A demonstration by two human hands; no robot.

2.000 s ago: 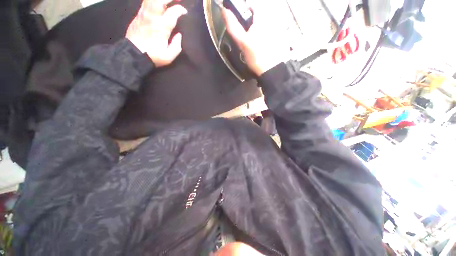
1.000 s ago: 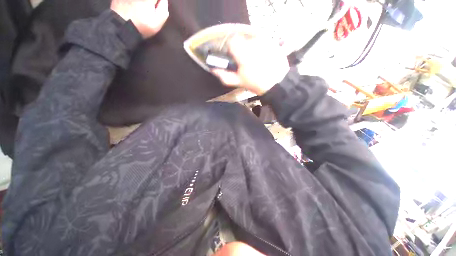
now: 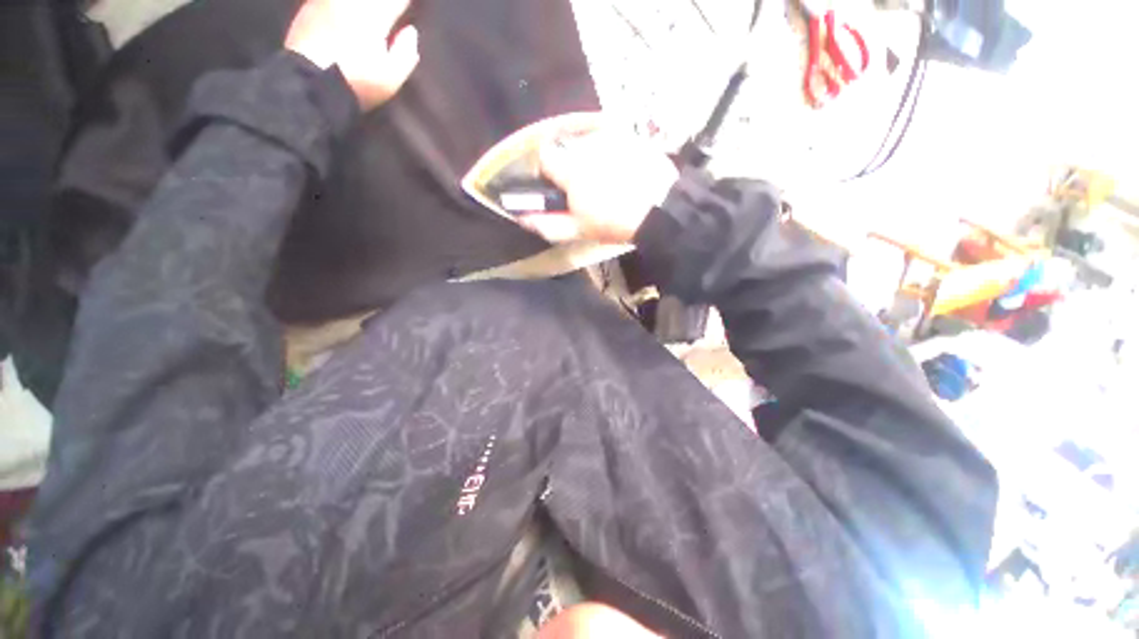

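Observation:
Black fabric [image 3: 412,162] covers the left and middle of the table. My right hand [image 3: 597,185] is closed around the dark handle of an iron [image 3: 502,166]. The iron's pointed, pale-rimmed plate points left and lies over the fabric near its right and front edges. My left hand [image 3: 356,48] is at the top, cut off by the picture's edge, resting on the fabric with the thumb apart from the fingers. It holds nothing visible. Glare washes out part of my right hand and the iron's rear.
Red-handled shears [image 3: 833,60] lie right of the fabric on the pale table [image 3: 762,150]. A thin black cord [image 3: 909,112] loops near the right edge. A dark cloth piece [image 3: 981,31] is at the top right. Wooden pieces [image 3: 968,285] and clutter stand below right.
The iron has turned from pointing up to pointing left and moved down to the fabric's front edge, with my right hand on it. My left hand has moved slightly left and up.

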